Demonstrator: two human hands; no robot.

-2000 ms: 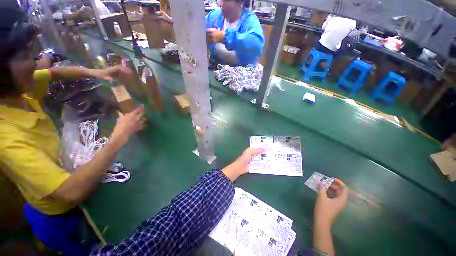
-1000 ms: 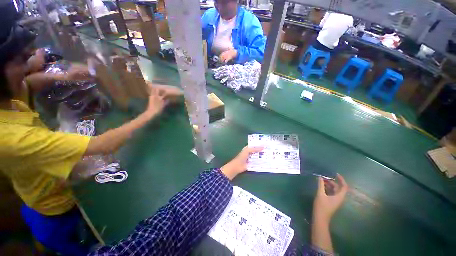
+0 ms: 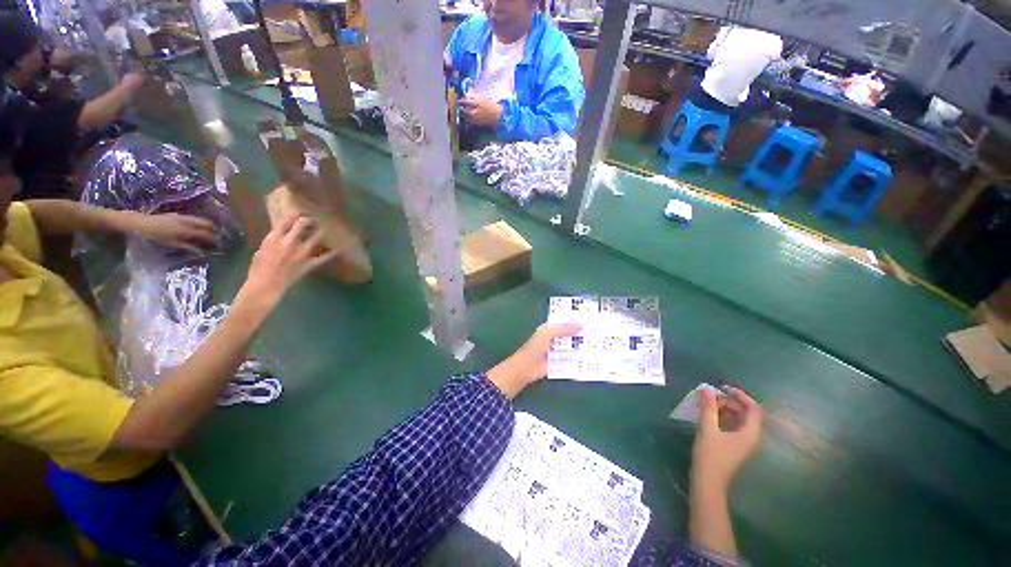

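Note:
My left hand holds a white label sheet by its left edge above the green table. My right hand, to the right, pinches a small white label between thumb and fingers; the label is tilted, and its print cannot be made out. A stack of printed label sheets lies on the table in front of me, partly hidden by my left sleeve. A closed brown carton lies beyond the label sheet, beside the grey post.
A grey metal post stands ahead on the left. A neighbour in yellow handles a brown box at left, near white cables. A person in blue sits across, behind heaped cables. Flat cardboard lies far right.
The brown carton has come along the table, out from behind the post. The small label in my right hand has turned and tilted. My left hand has hardly moved.

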